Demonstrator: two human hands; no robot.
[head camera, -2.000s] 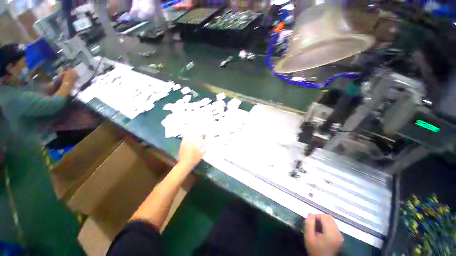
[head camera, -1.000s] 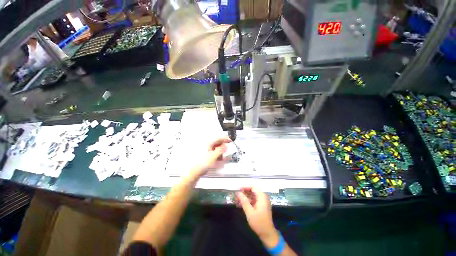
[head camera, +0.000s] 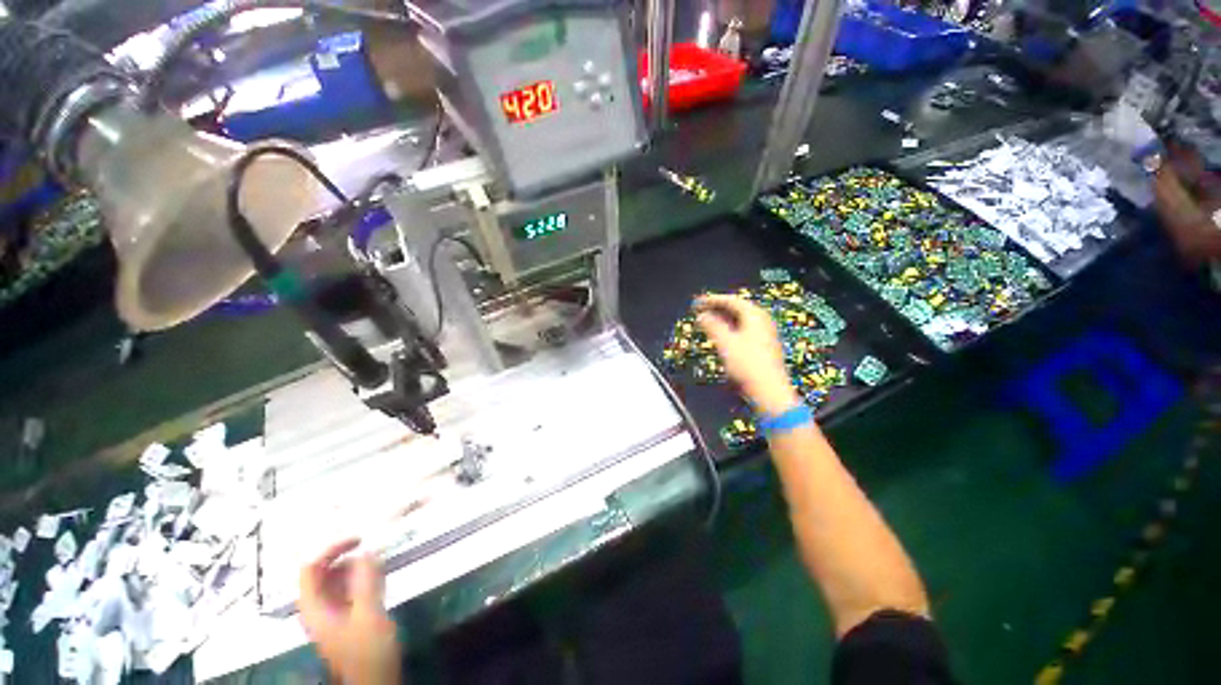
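My right hand (head camera: 747, 351), with a blue wristband, is over the heap of circuit board assemblies (head camera: 803, 328) in the black tray (head camera: 690, 261); its fingertips are near the boards, and I cannot tell if they grip one. My left hand (head camera: 346, 602) is blurred, at the front left edge of the pale base plate (head camera: 536, 462); I cannot tell if it holds anything. The small metallic soldering fixture (head camera: 470, 460) stands on the plate. The black soldering iron (head camera: 335, 335) points down behind and left of it. White plastic parts (head camera: 147, 562) lie in a loose pile at the left.
The fume hood (head camera: 201, 228) hangs at the upper left. The temperature controller (head camera: 556, 101) and counter display (head camera: 546, 228) stand behind the plate. A fuller board tray (head camera: 911, 248) and a pile of white pieces (head camera: 1031, 194) lie to the right. Another person's hand (head camera: 1185, 201) shows at the right edge.
The view has swung right. My right hand has moved from the plate's front edge to the board heap. My left hand has moved away from the fixture to the plate's front left.
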